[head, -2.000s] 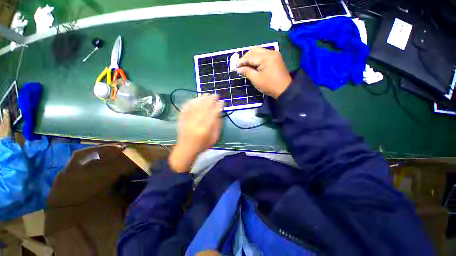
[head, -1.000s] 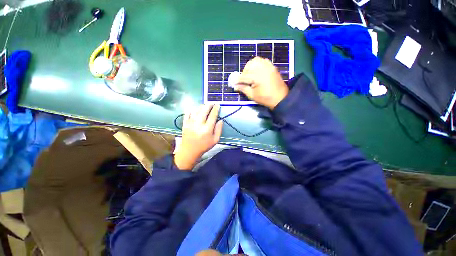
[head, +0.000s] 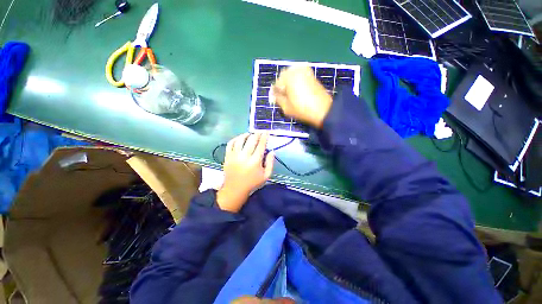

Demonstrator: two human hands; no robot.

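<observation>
A solar panel [head: 264, 113] lies face up on the green bench, its dark cell grid and pale frame showing. My right hand [head: 300, 98], slightly blurred, is over the panel's upper middle and holds a small white wiping tissue [head: 273, 95] against the face. My left hand [head: 246, 166] lies at the panel's near left edge, fingers fairly flat, fingertips at the frame. The black output cable [head: 291, 170] loops out below the panel and passes by my left hand; whether the fingers press on it is hidden.
A solvent bottle [head: 169, 98] lies on its side at left by scissors [head: 144, 34] and a small round-headed tool [head: 121, 6]. A blue cloth [head: 395, 98] and a panel stack [head: 487, 119] lie at right. An open carton [head: 53, 208] stands below the edge.
My left hand has come to rest at the panel's near edge. My right hand has moved the tissue over the face, now at the upper left. The panel sits straighter; the view has shifted.
</observation>
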